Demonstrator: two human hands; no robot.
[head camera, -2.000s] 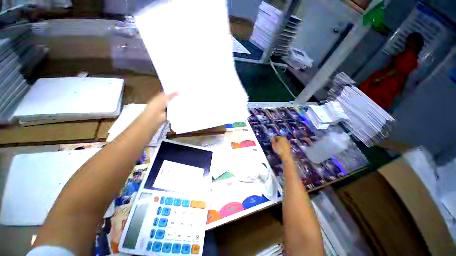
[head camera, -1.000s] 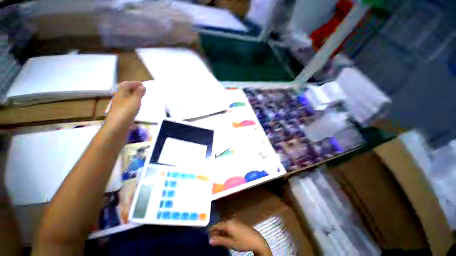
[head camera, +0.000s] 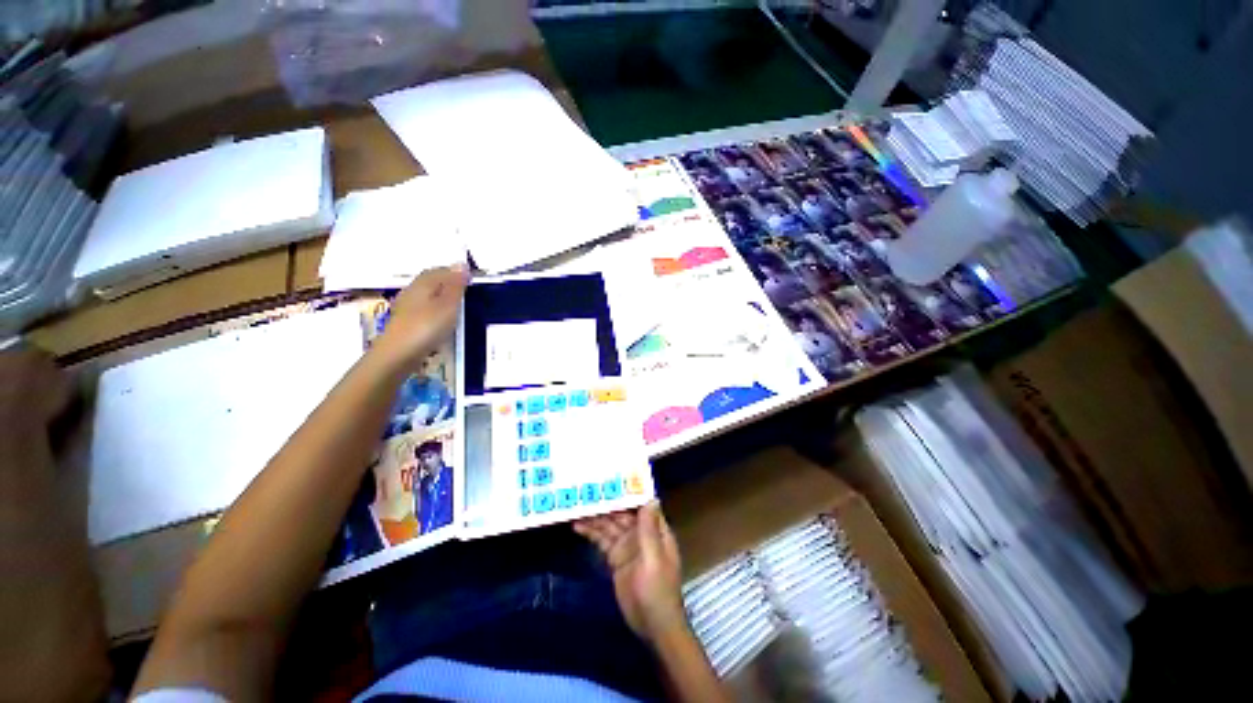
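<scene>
The calculator (head camera: 554, 460) lies face up at the mat's front edge, keypad towards me. A small white leaf (head camera: 543, 353) lies on its black writing panel (head camera: 606, 302). My left hand (head camera: 432, 309) grips its far left corner. My right hand (head camera: 635, 556) holds its near right corner from below, with the thumb on the edge; the fingers beneath are partly hidden. Small white sheets (head camera: 392, 234) lie just beyond my left hand. A pile of larger white sheets (head camera: 529, 172) lies behind the panel.
A white slab (head camera: 227, 419) lies at left, stacked slabs (head camera: 206, 203) behind it. A bottle (head camera: 955, 227) lies on the dark picture sheet at right, near small white parts (head camera: 951, 135). An open carton (head camera: 749, 501) of white units is below. A dark blurred arm-like shape (head camera: 48, 508) is at far left.
My left hand has moved from the small sheets to the calculator. My right hand has gone from the picture sheet down to the calculator's near corner. The large white sheet held up earlier lies on the pile.
</scene>
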